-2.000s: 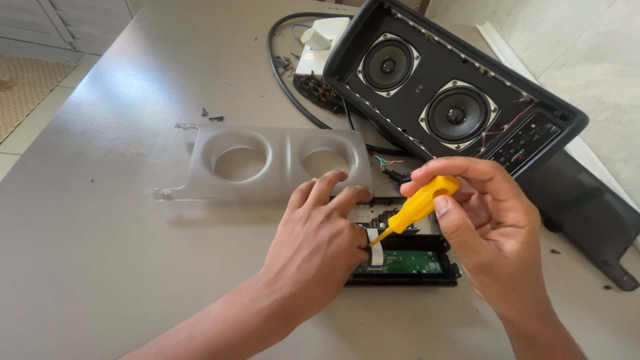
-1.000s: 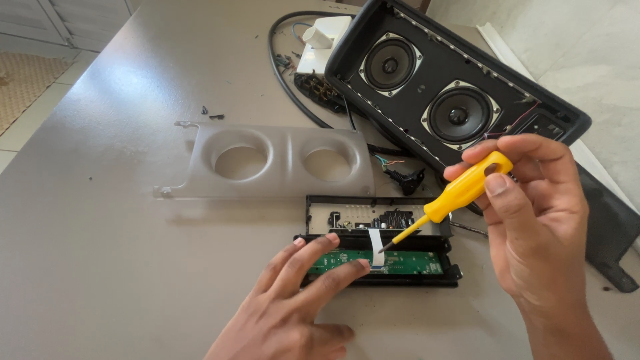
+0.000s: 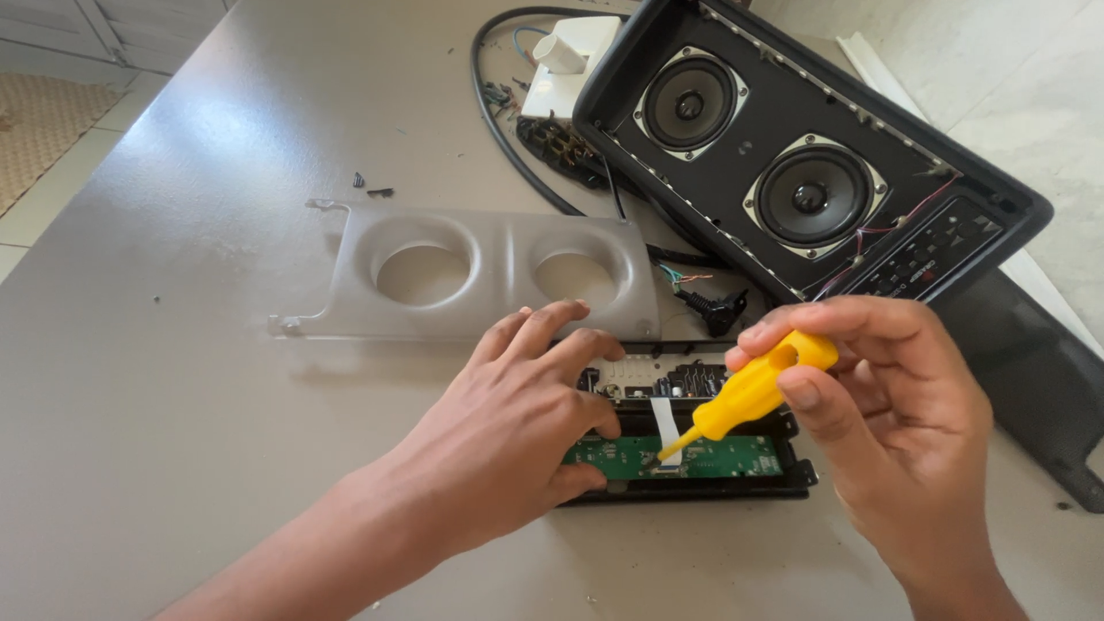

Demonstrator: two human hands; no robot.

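Note:
My right hand (image 3: 897, 423) holds a screwdriver with a yellow handle (image 3: 750, 388) between thumb and fingers. Its tip points down at the green circuit board (image 3: 733, 457), by the lower end of a white ribbon cable (image 3: 665, 423). That board lies in a black plastic housing (image 3: 707, 494), and a second section with electronic parts (image 3: 690, 379) is behind it. My left hand (image 3: 517, 414) rests over the left part of the housing, thumb at the board's edge and fingers spread across the rear section. Whether the tip touches the board or the cable connector, I cannot tell.
Behind my left hand lies a translucent plastic panel (image 3: 507, 267) with two round openings. A black speaker cabinet (image 3: 742, 147) with two drivers stands at the back right, near a cut cable plug (image 3: 714, 310), a white device (image 3: 565, 65) and a black panel (image 3: 1026, 379). Small fragments (image 3: 379, 191) lie on the table.
My left hand has moved from the front of the housing up over its left side. The yellow screwdriver has come down and left, and its tip is now by the lower end of the ribbon cable.

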